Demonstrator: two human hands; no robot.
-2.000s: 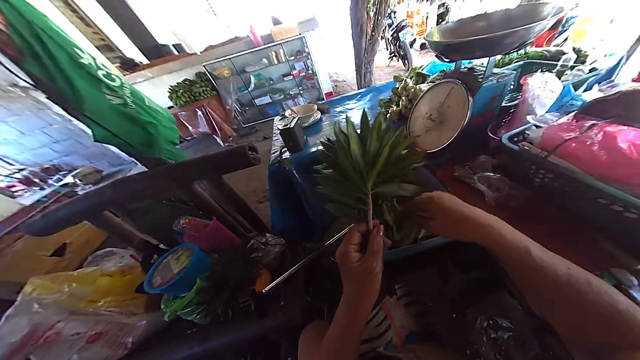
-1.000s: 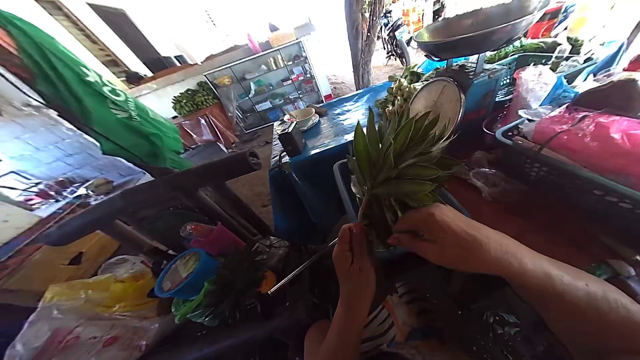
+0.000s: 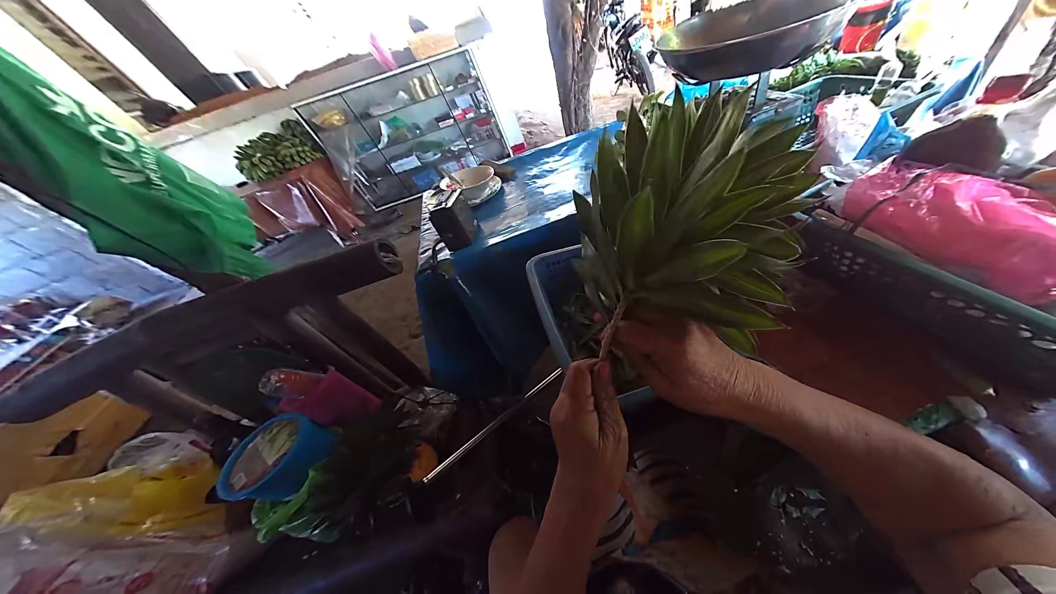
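A fan-shaped bunch of long green leaves (image 3: 693, 214) stands upright in front of me, its stems gathered at the base. My left hand (image 3: 590, 412) pinches the stem ends between thumb and fingers. Just right of it and slightly higher, my right hand (image 3: 681, 363) is closed around the lower part of the bunch, its fingertips partly hidden by stems and leaves. Behind and beneath the bunch is a blue plastic basket (image 3: 544, 293) with more leaves in it. A thin metal rod (image 3: 495, 425) slants down to the left from beside my left hand.
A table with a blue cover (image 3: 536, 194) carries a bowl (image 3: 472, 181). A metal weighing pan (image 3: 751, 37) stands at the back. To the right is a dark green crate (image 3: 932, 289) with a pink plastic bag (image 3: 957, 223). A wooden rail (image 3: 198, 322) and a blue tub (image 3: 276, 458) are at left.
The bunch has tilted and now fans up and to the right, its leaves covering the scale dial seen earlier. Both hands have stayed at its base.
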